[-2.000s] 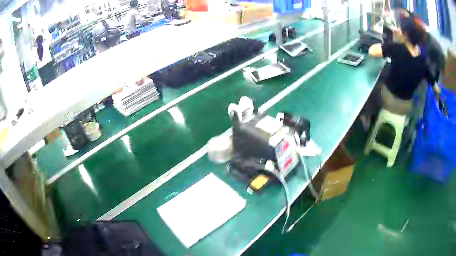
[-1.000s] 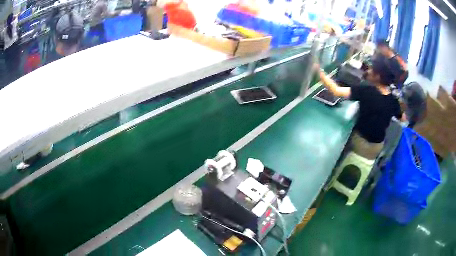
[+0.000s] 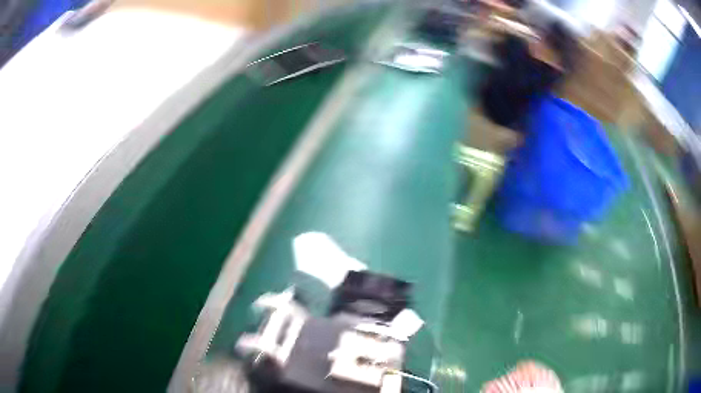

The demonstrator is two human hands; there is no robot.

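The view is strongly blurred. The dark soldering station [image 3: 311, 349] with its pale mechanism [image 3: 365, 355] stands at the bottom centre, cut off by the lower edge. The white spool [image 3: 278, 326] is on its left side. A black open box [image 3: 372, 295] is just beyond it, with white paper [image 3: 321, 257] beside it. The round jar [image 3: 221, 378] shows partly at the bottom edge. A pinkish, streaked shape at the bottom edge, right of the station, may be my right hand [image 3: 524, 379]; its fingers cannot be made out. My left hand is not in view.
A dark panel [image 3: 298, 63] lies on the green conveyor, left of the pale rail [image 3: 277, 201]. Another panel [image 3: 415, 59] is on the bench's far end. A person in black [image 3: 511, 80] sits there, near a pale green stool [image 3: 478, 184] and a large blue bag [image 3: 565, 176].
The view has swung right and down; the station now sits lower, and the white work sheet has left the picture. The pinkish shape has appeared at the bottom edge.
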